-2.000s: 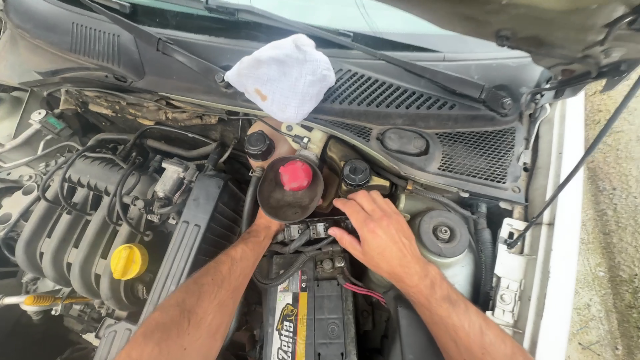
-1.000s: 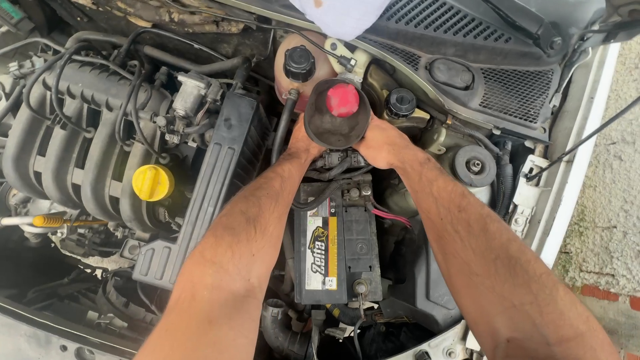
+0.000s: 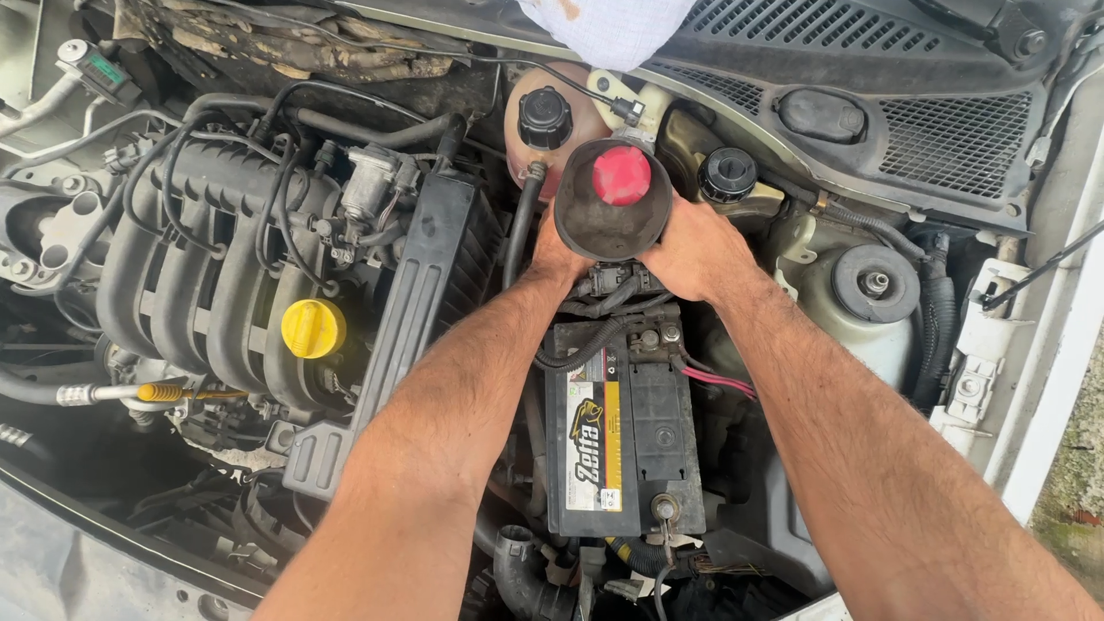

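Observation:
Both forearms reach over the battery toward a dark, cup-shaped funnel with a red cap lying in its mouth. My left hand is at the funnel's lower left side, its fingers hidden behind and below the rim. On the other side, my right hand reaches under the rim, fingertips also out of sight. Whether either hand grips the funnel or something beneath it cannot be seen. The coolant expansion tank with its black cap stands just behind and left; another reservoir's black cap is to the right.
The Zetta car battery lies between the forearms. An engine intake manifold with a yellow oil filler cap is at left. A white cloth rests at the top edge by the cowl grille. The strut mount is at right.
My right hand has moved from the connectors behind the battery to the funnel's right side, where it was one second ago too. The view has moved closer to the engine bay.

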